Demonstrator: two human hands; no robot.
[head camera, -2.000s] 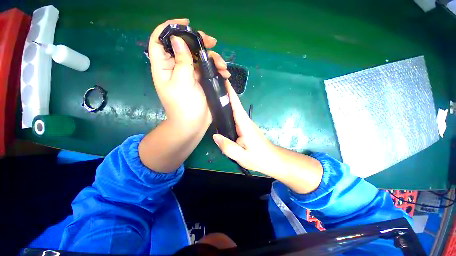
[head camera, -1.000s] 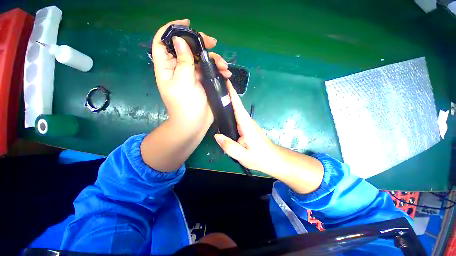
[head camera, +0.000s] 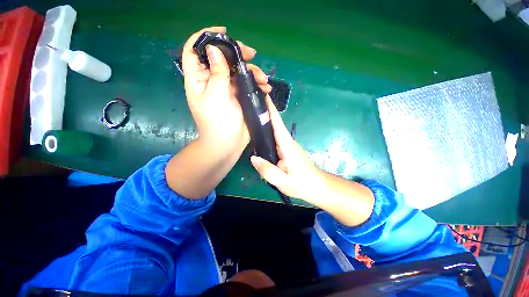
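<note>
My left hand (head camera: 212, 96) holds a round black watch case (head camera: 223, 47) with the thumb inside its rim and the fingers behind it. My right hand (head camera: 290, 165) holds a thick black electric screwdriver (head camera: 259, 119) with a small white label. The screwdriver points up and left, its front end at the right side of the case. The driver's tip and any screw are hidden or too dark to tell. A dark square dish (head camera: 279, 94) with rounded corners lies on the green bench just right of my hands, partly covered by them.
A black ring (head camera: 115, 113) lies at left. Beyond it are a white squeeze bottle (head camera: 90, 65), a white foam tray (head camera: 46, 87), a green tape roll (head camera: 72, 142) and a red tray (head camera: 17, 87). A bubble wrap sheet (head camera: 444, 139) lies at right. A thin dark rod (head camera: 293, 131) lies near my right wrist.
Both hands, with the case and screwdriver, appear slightly lower and further right. The things at left have shifted slightly right in the picture too. The grip looks the same.
</note>
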